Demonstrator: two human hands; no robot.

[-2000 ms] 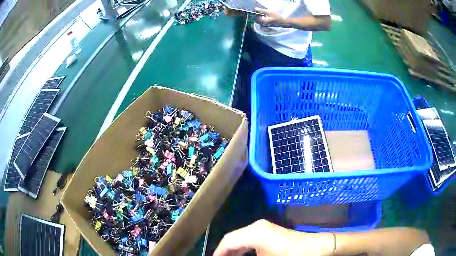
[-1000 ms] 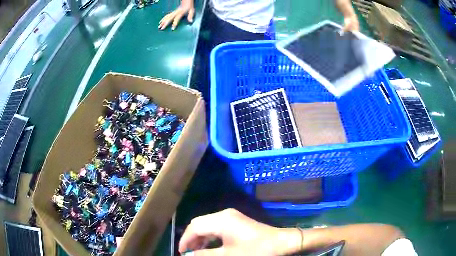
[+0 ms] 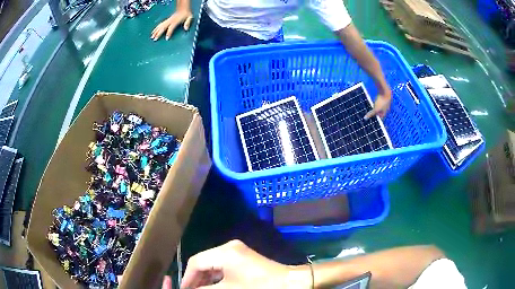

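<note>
My right hand (image 3: 234, 268) is at the bottom centre, its arm coming in from the right. Its fingers are curled and partly cut off by the lower edge, so what they hold is hidden. A small fingertip (image 3: 167, 282) shows left of it, perhaps my left hand; the rest is out of the picture. A corner of a framed solar panel (image 3: 354, 283) shows below my right forearm. The cardboard carton (image 3: 180, 209) at the left holds many multicoloured binder clips (image 3: 116, 197).
The blue plastic basket (image 3: 339, 163) holds two solar panels side by side (image 3: 276, 135); a co-worker's hand (image 3: 380, 106) touches the right one. A lower blue basket (image 3: 327, 228) sits below. More panels (image 3: 454, 113) stand right, others (image 3: 7, 169) far left.
The co-worker's hand has lowered a panel into the basket, beside the first one. The view has shifted, so carton and basket appear further left. My right hand remains at the bottom.
</note>
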